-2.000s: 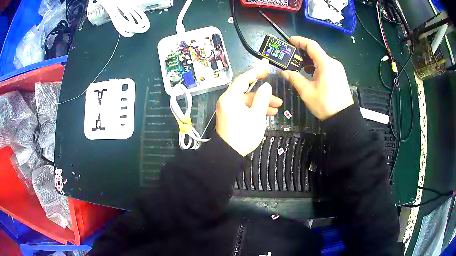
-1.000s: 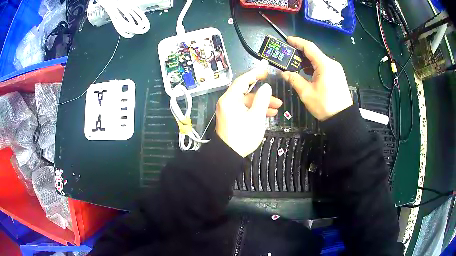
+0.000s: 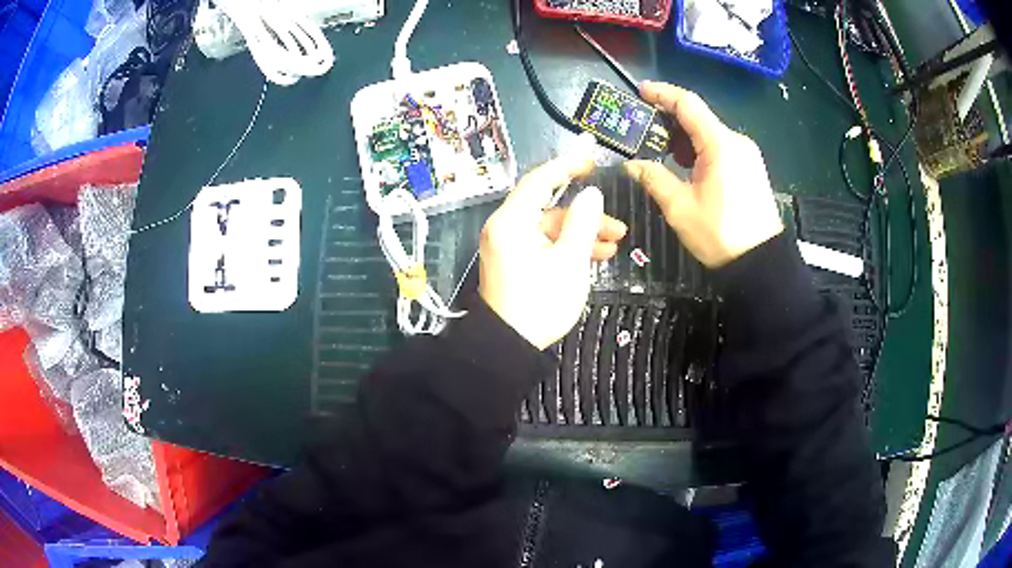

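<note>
My right hand (image 3: 716, 178) holds the USB tester (image 3: 619, 118) by its right end between thumb and fingers; its coloured screen is lit and faces up. My left hand (image 3: 546, 250) is at the tester's lower left, fingertips pinched on a small white end, mostly hidden by the fingers. The open socket housing (image 3: 435, 139) lies left of my left hand, showing its green board, wires and a blue part. The thin white USB charging cable (image 3: 412, 283), tied in yellow, lies below it. The top cover (image 3: 244, 244) lies flat at the left.
A thick white power cord (image 3: 291, 50) lies at the back left. A red tray of screws (image 3: 605, 11) and a blue tray of white parts (image 3: 732, 31) stand at the back. A red crate (image 3: 167, 488) with bubble-wrap bags is at left. Black leads (image 3: 912, 222) run at right.
</note>
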